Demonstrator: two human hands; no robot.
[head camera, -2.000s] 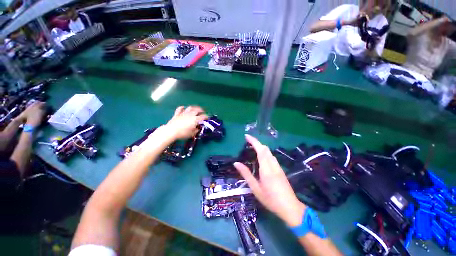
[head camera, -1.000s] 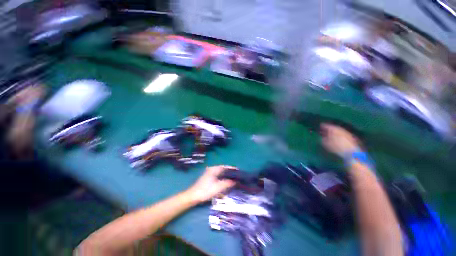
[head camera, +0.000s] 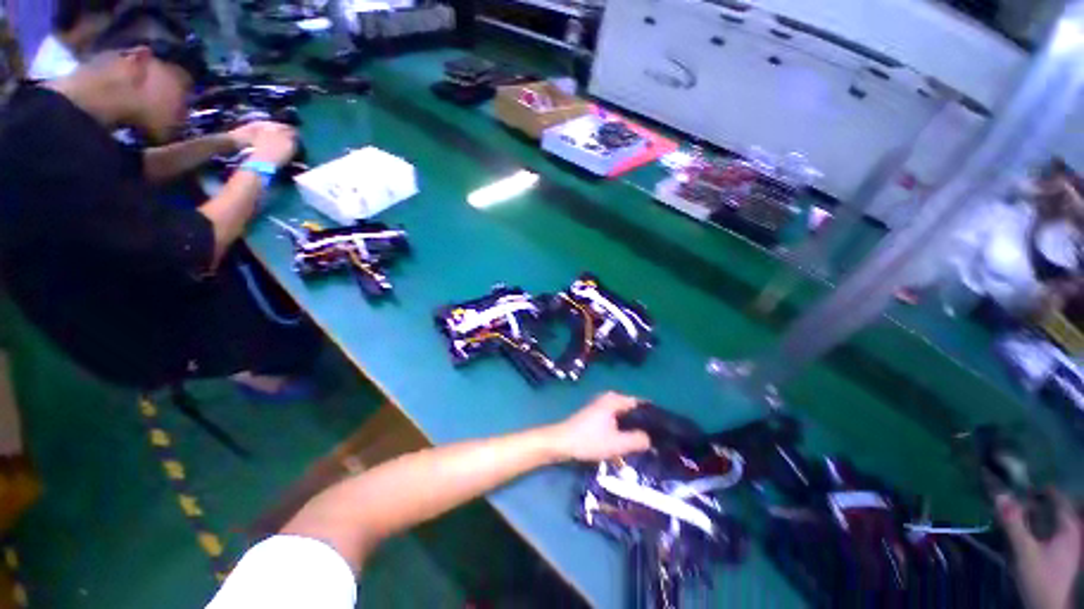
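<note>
My left hand (head camera: 604, 431) is closed around the upper edge of a black device (head camera: 672, 506) with white ribbon cables, which lies on the bench at the front. My right hand (head camera: 1046, 557) is at the far right edge, cut off and blurred. Its thumb and fingers are around a small dark part (head camera: 1008, 462); the exact grip is hard to see. More black housings (head camera: 850, 523) lie in a heap between my hands, one with a pale label.
Two joined-looking units (head camera: 493, 327) with ribbons and orange wires lie left of my hands. Further left are another unit (head camera: 351, 250) and a white box (head camera: 357, 184), near a person in black. A metal upright (head camera: 880, 250) stands on the bench. Trays (head camera: 594, 140) are at the back.
The view has swung left, showing more of the neighbouring person. My left hand has moved from the farther units to the near device. My right hand has moved away to the right, to the dark part.
</note>
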